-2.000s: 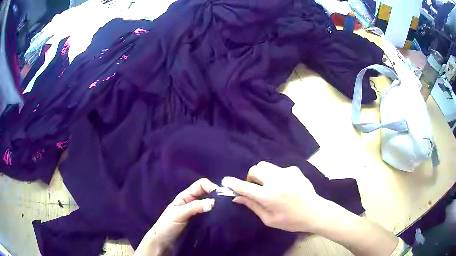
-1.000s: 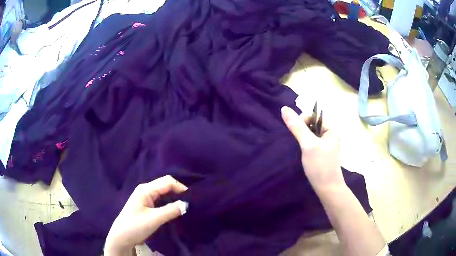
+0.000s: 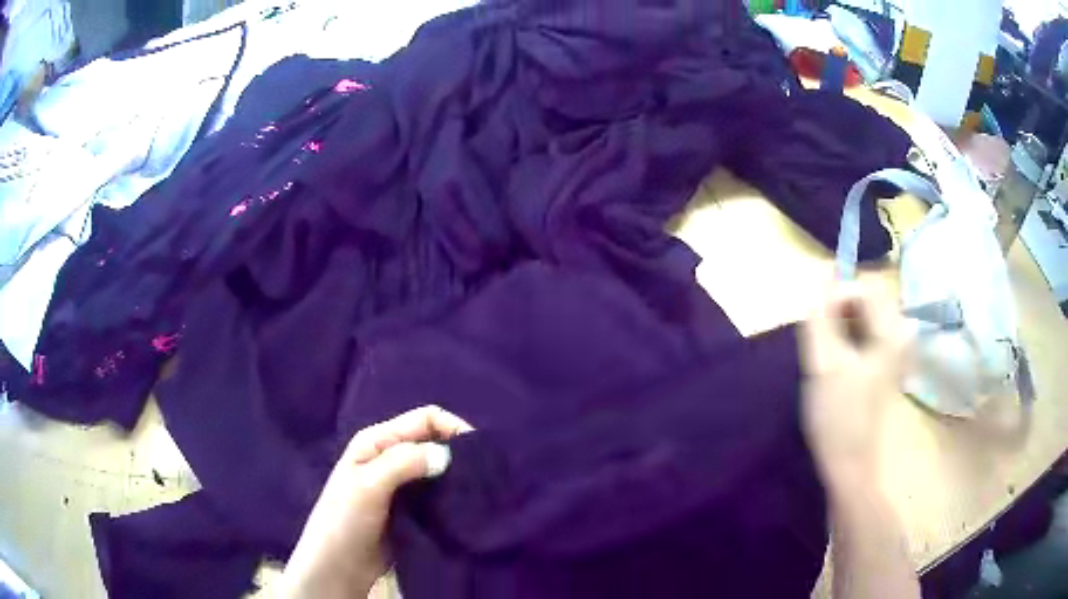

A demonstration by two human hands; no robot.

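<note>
A large dark purple garment (image 3: 562,339) covers the middle of the table. My left hand (image 3: 387,480) pinches a fold of it between thumb and fingertips at the lower centre. My right hand (image 3: 861,363) is blurred at the right, at the raised edge of the cloth, in front of the bag. The cloth stretches between the two hands. The blur hides whether the right fingers grip the cloth. No snips can be made out in the right hand.
A dark garment with pink patches (image 3: 193,246) lies at left, beside white cloth (image 3: 129,117). A white handbag (image 3: 960,269) with a grey strap stands on the pale wooden table (image 3: 937,468) at right. Red and blue items lie at the far edge.
My right hand has moved right and slightly down, and the cloth beside it is now raised and stretched. The snips seen there one second ago no longer show. My left hand stays nearly in place.
</note>
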